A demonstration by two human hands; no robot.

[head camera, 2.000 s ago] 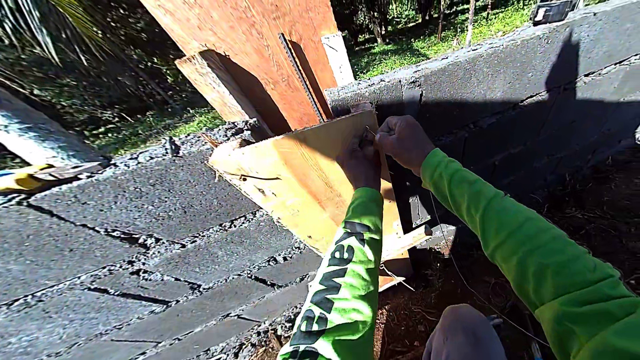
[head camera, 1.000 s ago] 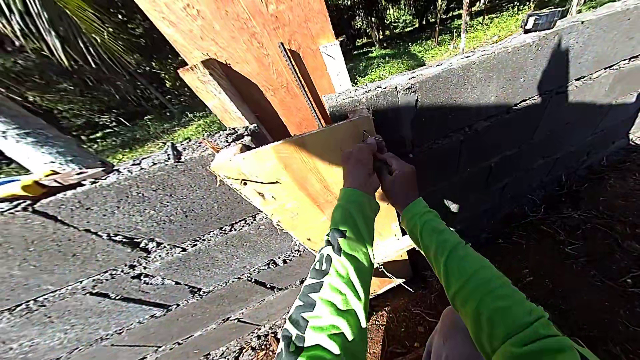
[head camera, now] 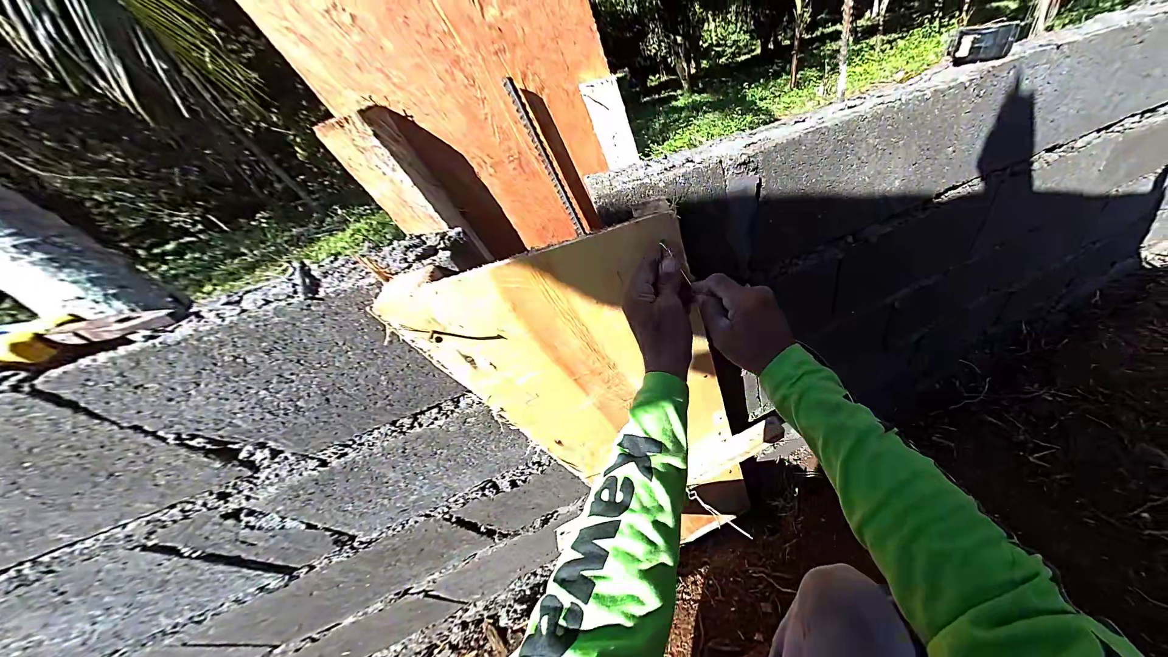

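A plywood panel stands against the gap in a concrete block wall. At its upper right edge, my left hand is closed around a thin wire that comes out of the panel's face. Just to the right, my right hand pinches the wire between thumb and fingers. A ribbed steel rebar rises behind the panel, in front of a taller plywood sheet. Low on the panel lies a short wood strip, with twisted wire ends below it.
The block wall runs to both sides. A yellow-handled tool lies on its top at the left, and a dark container stands on it at the far right. My knee is at the bottom, above dark soil with roots.
Two seconds ago both hands were together at the panel's top right corner. My right hand has since moved down and now sits a little to the right of my left hand.
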